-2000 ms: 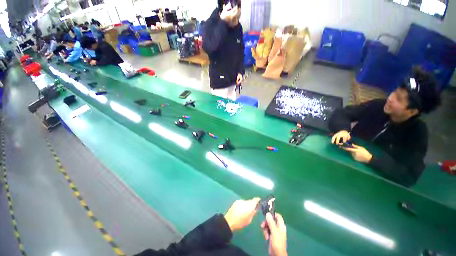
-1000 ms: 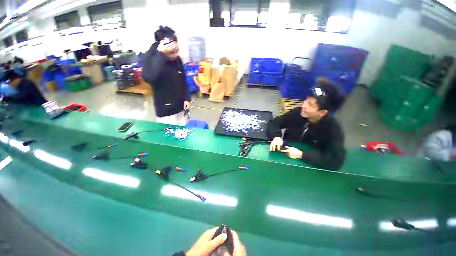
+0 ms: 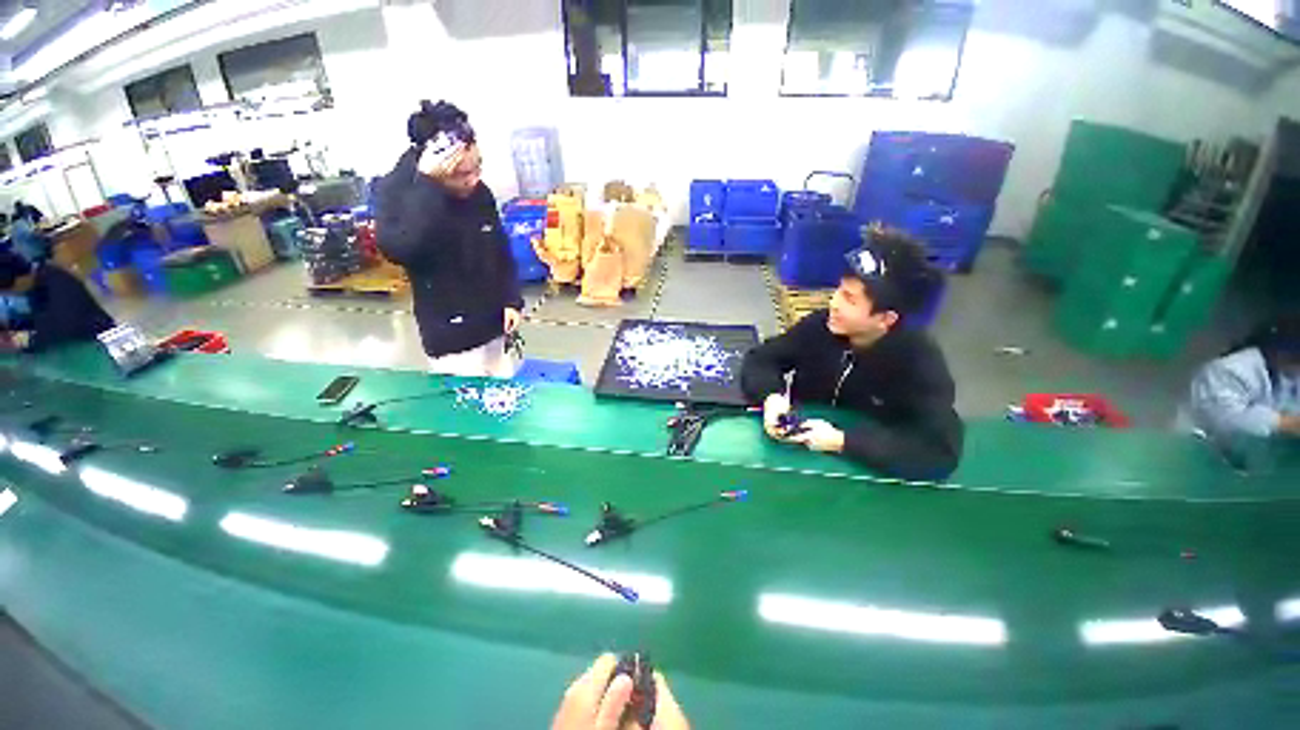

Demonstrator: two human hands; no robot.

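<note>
A small black connector housing point(image 3: 636, 690) is held between my two hands at the bottom edge of the view. My left hand point(image 3: 592, 696) grips it from the left, with the thumb on it. My right hand point(image 3: 667, 706) is behind and to the right of it, partly cut off by the frame edge. Fine detail on the housing is blurred. Several black cable assemblies point(image 3: 610, 529) with red or blue tips lie on the green belt point(image 3: 798, 549) beyond my hands.
Across the belt, a black tray point(image 3: 610, 374) holds a heap of pale pieces point(image 3: 670, 357). A seated coworker point(image 3: 870, 374) works beside it; another person point(image 3: 459, 257) stands to the left. A dark phone-like rectangle point(image 3: 338, 388) and a red bin point(image 3: 1072, 409) are on the far ledge.
The view has turned right and now faces the line squarely. My hands have come closer together around the housing and show lower in the picture. Assemblies on the belt appear shifted.
</note>
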